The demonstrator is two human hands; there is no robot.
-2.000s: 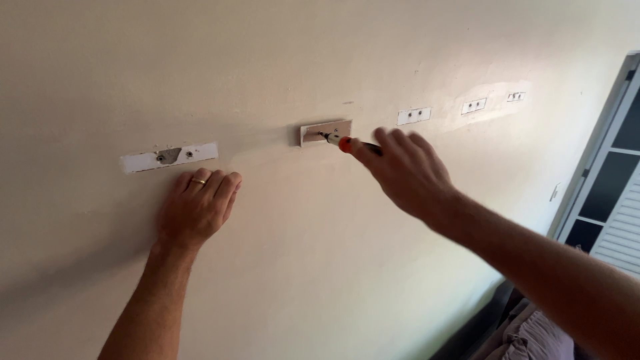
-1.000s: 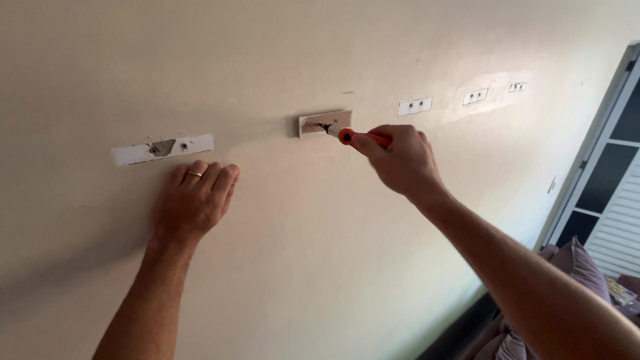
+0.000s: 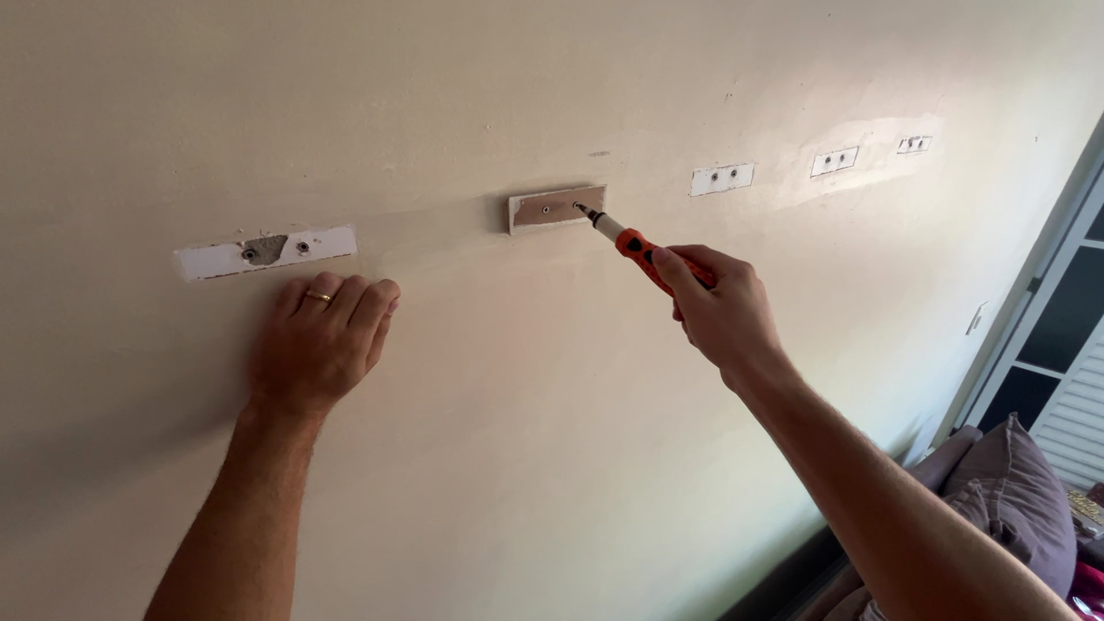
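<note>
My right hand (image 3: 720, 293) grips an orange and black screwdriver (image 3: 640, 250). Its tip meets the right-hand screw of a small rectangular block (image 3: 556, 219) that stands out from the wall, with a brown face and pale edges; a second screw (image 3: 546, 210) shows to the left. My left hand (image 3: 323, 336), a ring on one finger, rests against the wall with curled fingers and nothing visible in it. Just above it is a white rectangular patch (image 3: 211, 260) with two screws or plugs and a chipped grey area between them.
Along the wall (image 3: 517, 414) to the right run several smaller white patches (image 3: 722, 178), each with two dark fixings. At the lower right are a sofa cushion (image 3: 1013, 500) and a louvred shutter (image 3: 1078, 414) beside a framed glass panel (image 3: 1065, 323).
The screwdriver tip has moved right, from the left part of the block to its right-hand screw. My left hand stays against the wall below the chipped patch.
</note>
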